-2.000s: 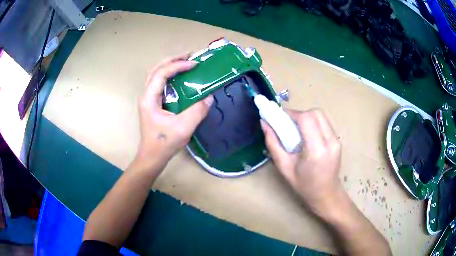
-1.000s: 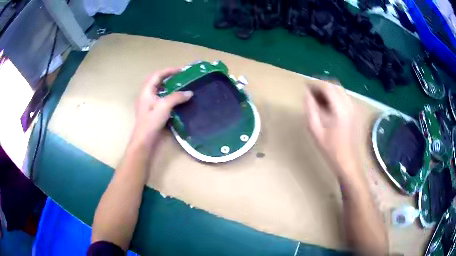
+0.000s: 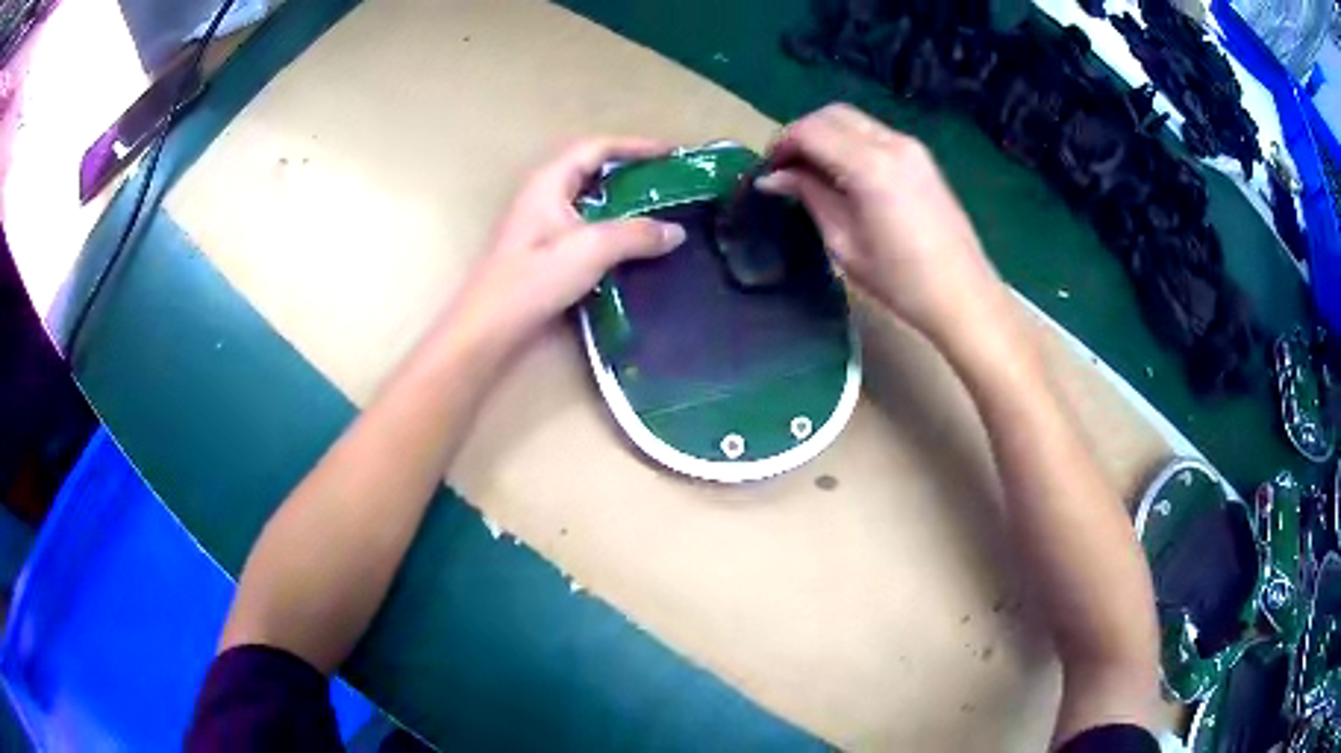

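A green car body shell with a pale rim lies on the tan cardboard sheet, its dark cabin open toward me. Two small pale round fittings show near its lower rim. My left hand grips the shell's upper left side, with the thumb over the cabin edge. My right hand holds a small black insert between thumb and fingers, over the upper right of the cabin. The fingers partly hide the insert, and I cannot tell if it touches the cabin floor.
A long pile of black parts lies at the back right. More green shells lie at the right edge. A phone-like dark rectangle and a black cable are at the upper left. A blue bin is at the lower left.
The white glue bottle has left my right hand, which now holds a black insert over the cabin. My left hand still holds the shell, which sits further right in view.
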